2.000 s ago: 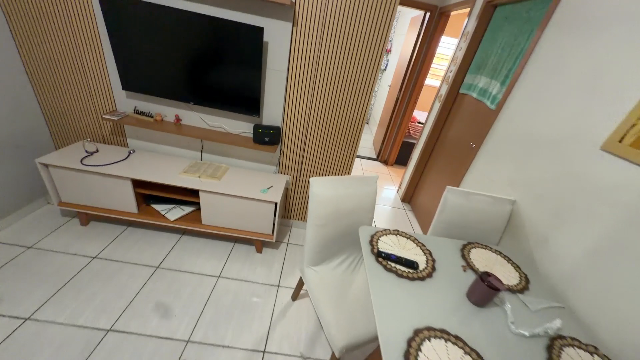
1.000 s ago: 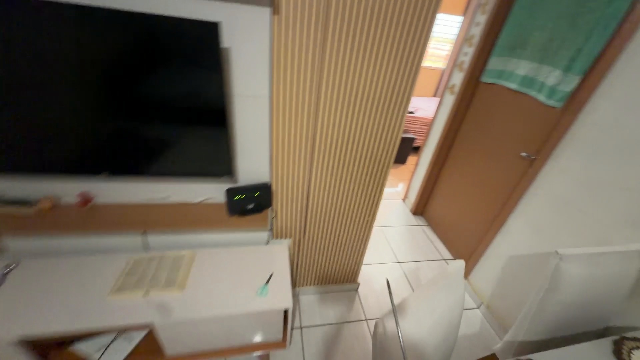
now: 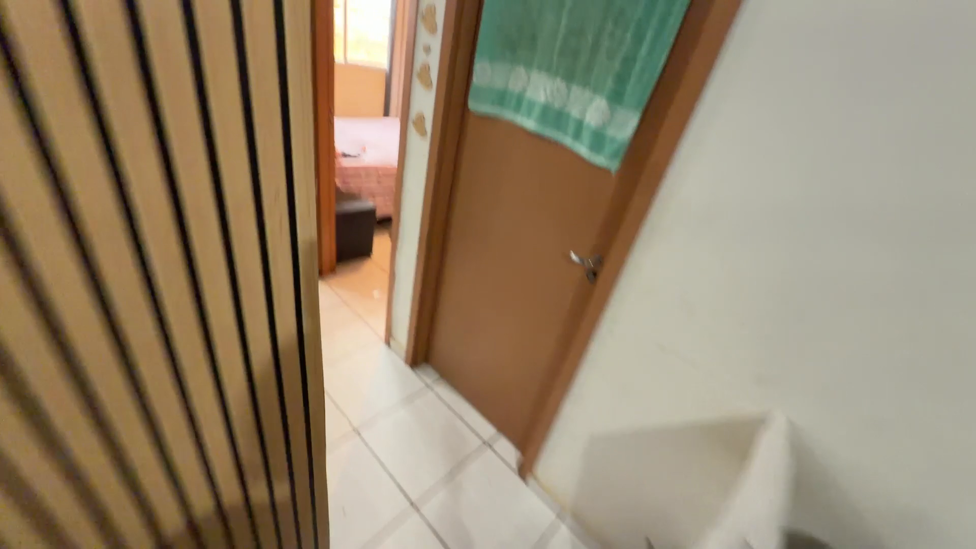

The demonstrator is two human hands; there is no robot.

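Observation:
Neither my left hand nor my right hand shows in the head view, so what they hold cannot be seen. A closed brown door (image 3: 518,259) with a metal lever handle (image 3: 585,264) stands in the middle. Over its upper part hangs a green towel (image 3: 553,84) with a pale patterned band. The wood-slat wall panel (image 3: 175,274) fills the left side, close to the camera.
A white-covered chair (image 3: 751,488) stands at the lower right against the white wall (image 3: 823,229). Light floor tiles (image 3: 457,488) run between panel and door toward an open doorway, with a bed (image 3: 370,160) and a dark box-like piece (image 3: 354,225) beyond.
The view has moved forward and right, toward the doorway and brown door. The television, the white TV cabinet and the dining table have left the view.

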